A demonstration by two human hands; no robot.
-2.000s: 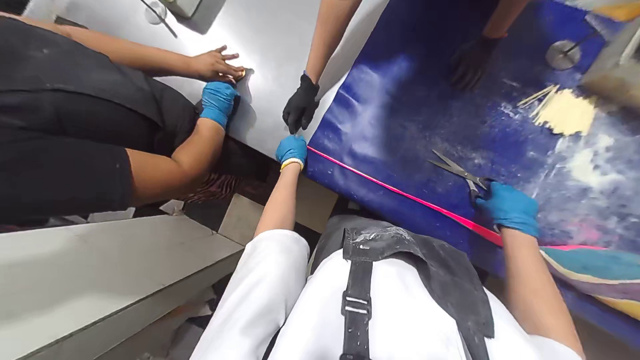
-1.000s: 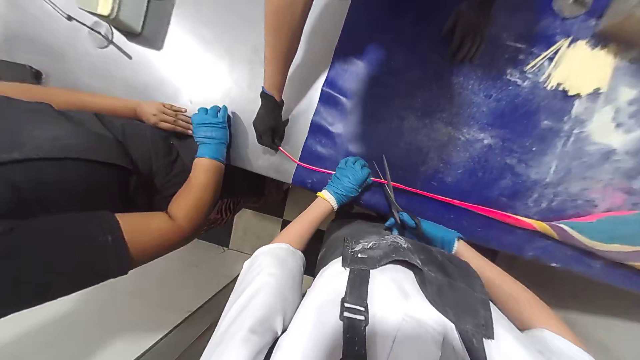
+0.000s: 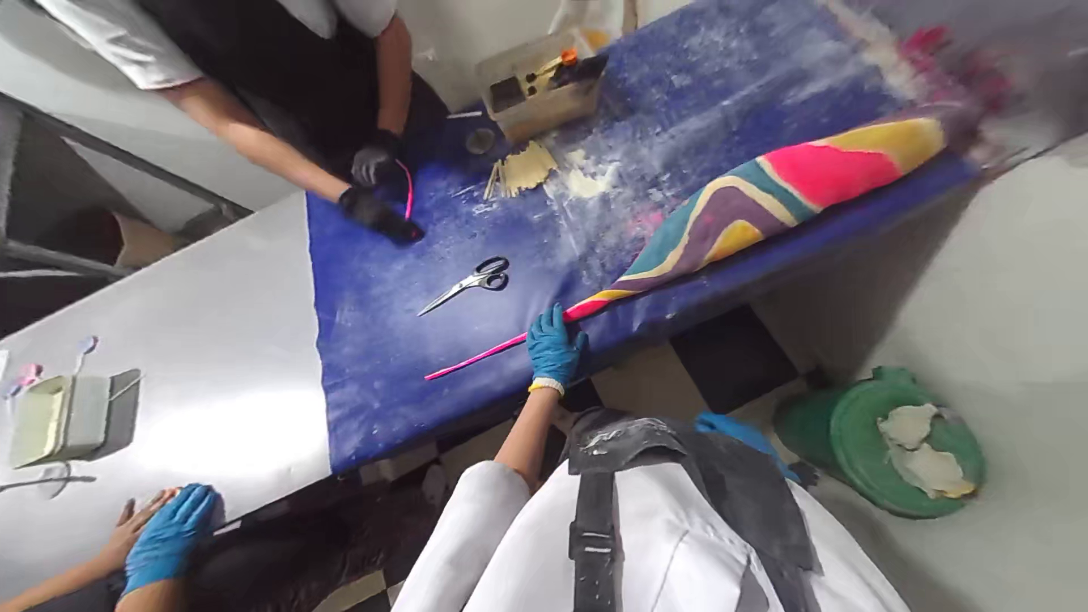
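Observation:
My left hand [image 3: 554, 347], in a blue glove, rests on the thin pink part of a long multicoloured candy-like roll [image 3: 722, 225]; whether the fingers grip it is unclear. The roll tapers leftward from a thick striped body into a narrow pink strand [image 3: 476, 360] with a free end. My right hand [image 3: 741, 432], also blue-gloved, is low beside the apron, mostly hidden behind it. Metal scissors [image 3: 469, 285] lie on the blue table cover [image 3: 374, 323], up and left of my left hand. Across the table, a person's black-gloved hands [image 3: 381, 212] hold a separate pink strand.
Pale sticks [image 3: 524, 170] and a plastic bin [image 3: 548, 89] of small items stand at the far side. A metal table [image 3: 212, 340] adjoins at left, with another person's hands [image 3: 166, 535] and a small container [image 3: 59, 421]. A green bucket [image 3: 905, 450] stands on the right.
The scissors, earlier in my right hand, now lie on the table. A pink piece is separate from the roll, in the black-gloved hands. My right hand has dropped beside the apron. The view has swung right.

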